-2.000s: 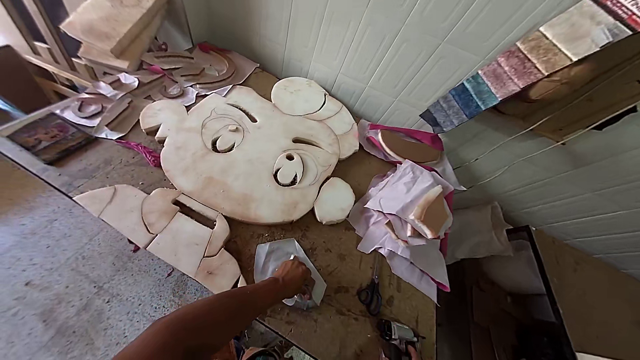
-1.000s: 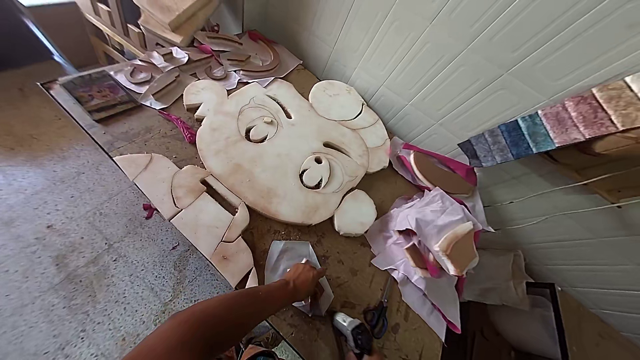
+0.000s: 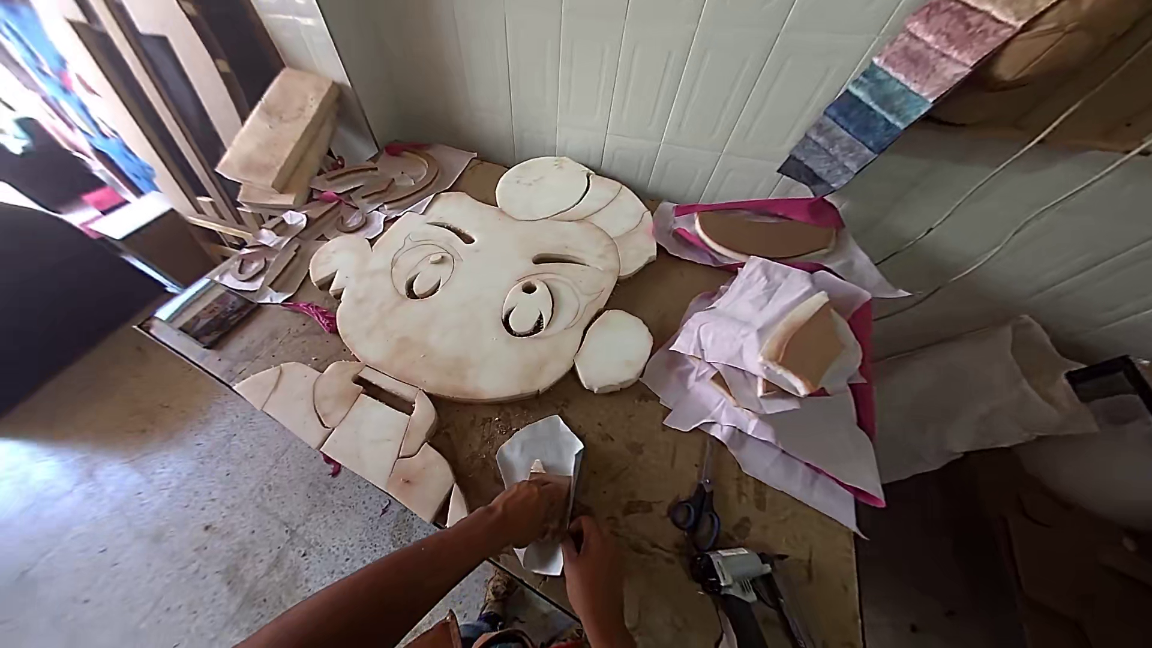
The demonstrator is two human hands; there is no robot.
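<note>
My left hand (image 3: 531, 511) presses down on a small foam-and-board piece that lies on a white fabric sheet (image 3: 540, 443) near the table's front edge. At the right edge of that sheet is my right hand (image 3: 591, 562), its fingers at the fabric's side; whether they pinch it is hard to see. Dark-handled scissors (image 3: 695, 517) rest to the right of my hands. Below them lies a pneumatic staple gun (image 3: 736, 572). Beyond my hands, a large foam face cutout (image 3: 468, 346) lies flat, with separate foam pieces (image 3: 364, 432) to its left front.
White and pink fabric scraps (image 3: 774, 450) with padded board pieces lie at the right. Foam blocks (image 3: 279, 139) and more cut pieces stand at the back left. Fabric swatches (image 3: 877, 103) hang by the tiled wall. A framed picture (image 3: 205, 313) lies at the left table edge.
My right hand, near the staple gun one second ago, is now beside the left at the white fabric. The staple gun lies on the table. The view has shifted.
</note>
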